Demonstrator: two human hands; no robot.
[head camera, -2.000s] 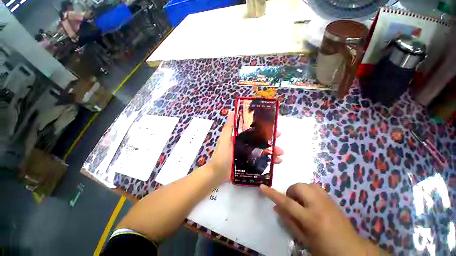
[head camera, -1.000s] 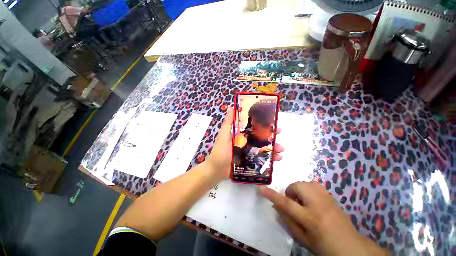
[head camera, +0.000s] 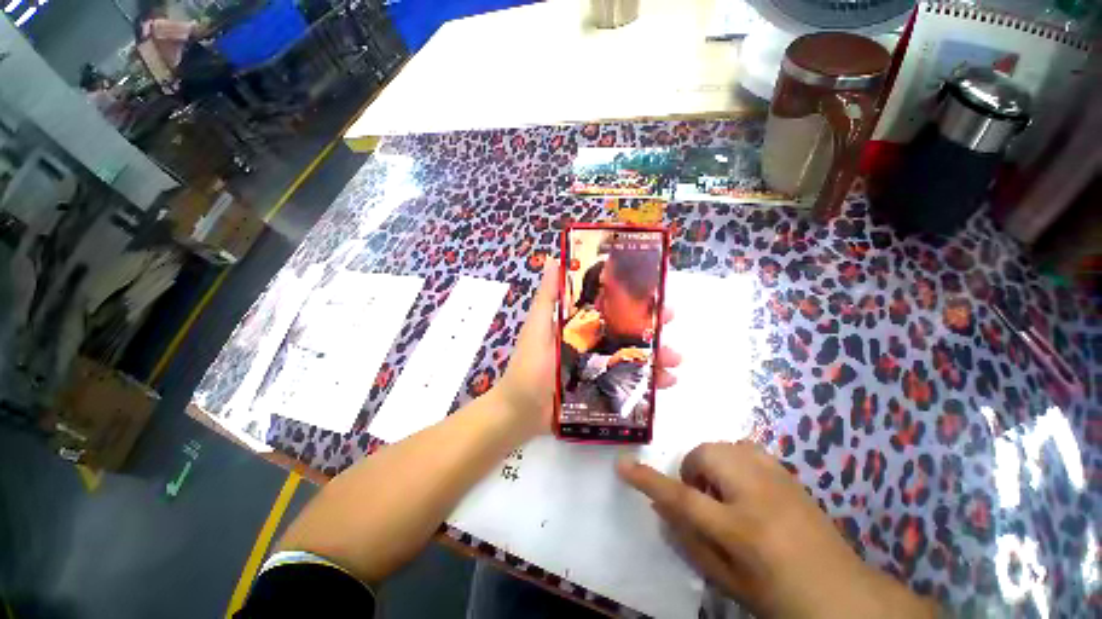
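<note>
A tall smartphone (head camera: 610, 333) with a red edge and a bright screen showing a person is held upright in my left hand (head camera: 532, 357). My left palm and thumb lie along its left side, and fingertips show at its right side. My right hand (head camera: 737, 514) holds nothing. Its index finger points at the phone's bottom edge, a little below it, with the other fingers curled. A large white paper sheet (head camera: 568, 520) lies under the phone and hands, with small handwritten marks near its left part.
Loose white papers (head camera: 344, 351) lie at left on the leopard-print desk. A picture strip (head camera: 677, 173), brown-lidded mug (head camera: 822, 115), black flask (head camera: 955, 151), spiral calendar (head camera: 918, 85) and fan base (head camera: 761, 61) stand or lie beyond. A thin pen-like item (head camera: 1039, 345) lies right. A person (head camera: 169, 42) is at far left.
The picture on the phone screen has changed. My right index fingertip has moved slightly left and down from the phone's bottom edge. My left hand still holds the phone.
</note>
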